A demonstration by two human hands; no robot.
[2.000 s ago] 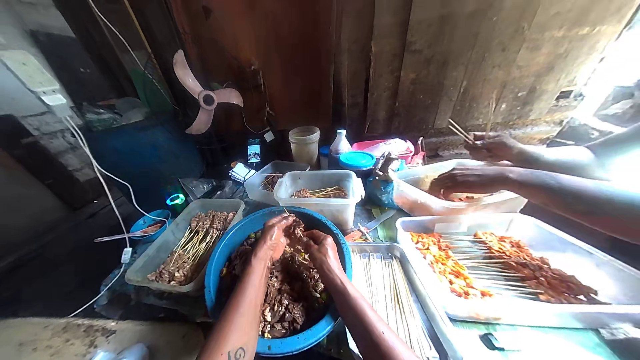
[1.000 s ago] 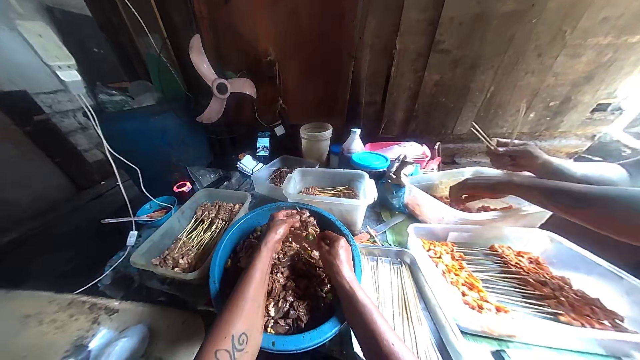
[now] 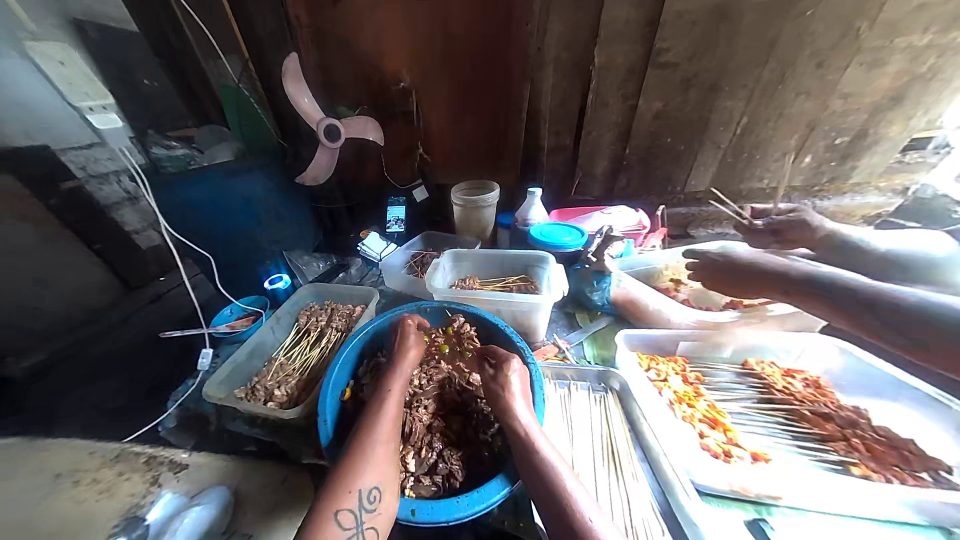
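Observation:
Both my hands are down in a blue plastic basin (image 3: 431,517) of dark marinated meat pieces (image 3: 439,442). My left hand (image 3: 409,341) is at the back left of the meat, fingers partly hidden, and whether it grips a piece I cannot tell. At the right inner side, my right hand (image 3: 504,375) has its fingers curled against the meat; what lies in them is hidden. Small green-yellow pieces show between the hands. Bare bamboo skewers (image 3: 600,442) lie in a metal tray just right of the basin. Skewered meat (image 3: 311,345) fills a plastic container on the left.
Another person's hands (image 3: 780,232) hold sticks above a meat container at right. Orange and brown skewers (image 3: 825,412) lie in a white tray (image 3: 885,352). Behind the basin stand a container of skewers (image 3: 499,300), a blue-lidded jar (image 3: 557,236) and a bottle (image 3: 531,210). A pink-bladed fan (image 3: 330,131) is behind.
My hands have moved apart since two seconds ago, when they were close together at the back of the basin. The other person's hands have shifted above their container.

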